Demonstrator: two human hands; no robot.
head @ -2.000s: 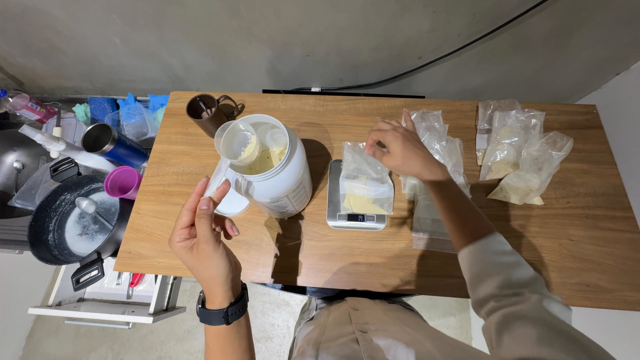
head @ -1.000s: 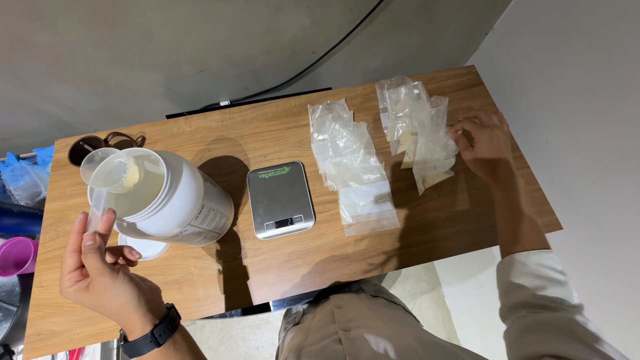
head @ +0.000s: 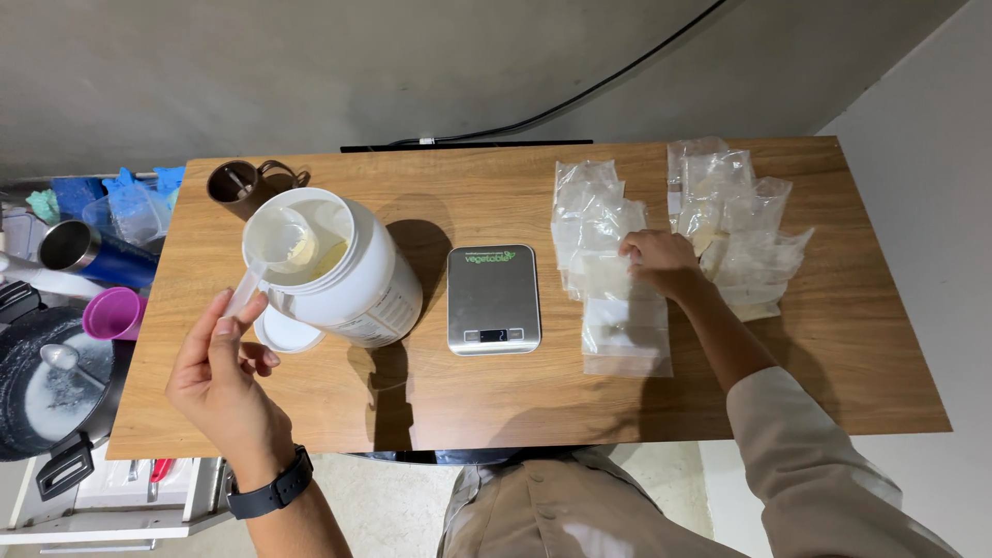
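Observation:
My left hand (head: 232, 364) holds a clear plastic scoop (head: 283, 236) by its handle, with pale powder in its cup. The scoop is over the mouth of a white plastic tub (head: 380, 287) that has more powder inside. A white lid (head: 287, 329) lies beside the tub. Right of it sits a digital kitchen scale (head: 494, 298), nothing on its plate and its display lit. My right hand (head: 663, 260) touches a spread of overlapping clear plastic bags (head: 624, 325); whether its fingertips grip one cannot be told. Farther right lie several plastic bags with pale powder (head: 744, 256).
A brown mug (head: 240, 190) with a utensil inside stands at the table's back left. Beyond the left edge are a blue tumbler (head: 116, 260), a purple cup (head: 114, 314), a dark pot (head: 58, 387) and an open drawer (head: 132, 504). A black cable (head: 573, 101) runs along the wall.
Two seconds ago a bag with powder stood on the scale; it is off it now. My right hand has moved from the powder bags at the right to the nearer spread of bags.

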